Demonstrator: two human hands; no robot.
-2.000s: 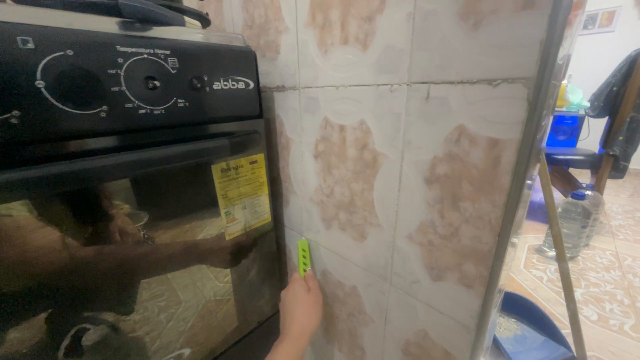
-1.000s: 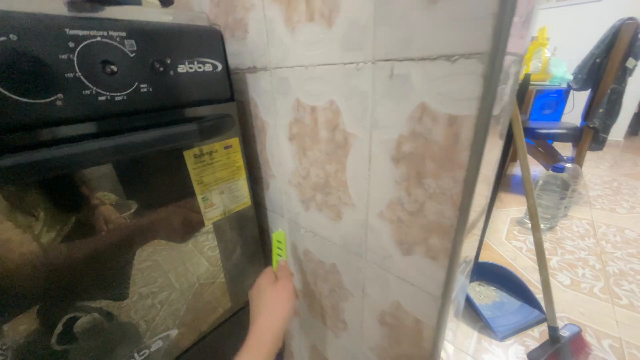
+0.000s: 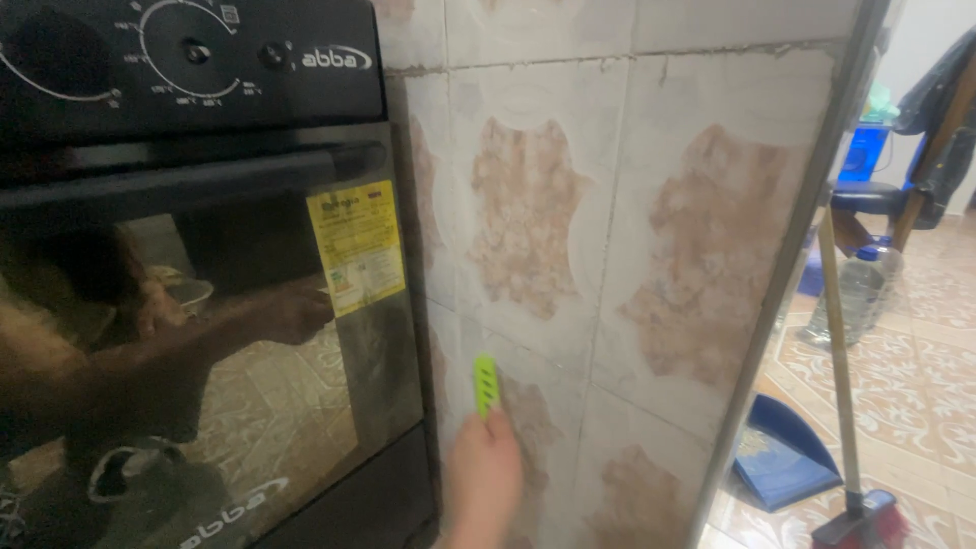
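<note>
My right hand [image 3: 484,473], blurred, is low in the middle of the head view, its fingers closed on a lime-green plastic tool [image 3: 486,381] with dark slots. The tool points upward in front of the tiled wall [image 3: 526,221], just right of the black oven [image 3: 381,427]; contact with the tiles cannot be told. The part inside my fingers is hidden. My left hand is not directly in view. Dim reflections of a person's arm and a hand near a bowl-like thing show in the oven door [image 3: 252,396], beside a yellow label [image 3: 356,248] bearing writing.
A metal-coloured edge strip [image 3: 793,252] ends the wall on the right. Beyond it are a blue dustpan [image 3: 785,465] with debris, a broom [image 3: 842,366], a large clear bottle [image 3: 850,290] and a chair [image 3: 869,197] on the patterned tile floor.
My right hand keeps hold of the green tool, low before the tiles beside the oven. The view has shifted, bringing the dustpan and broom head into sight since the earliest frame.
</note>
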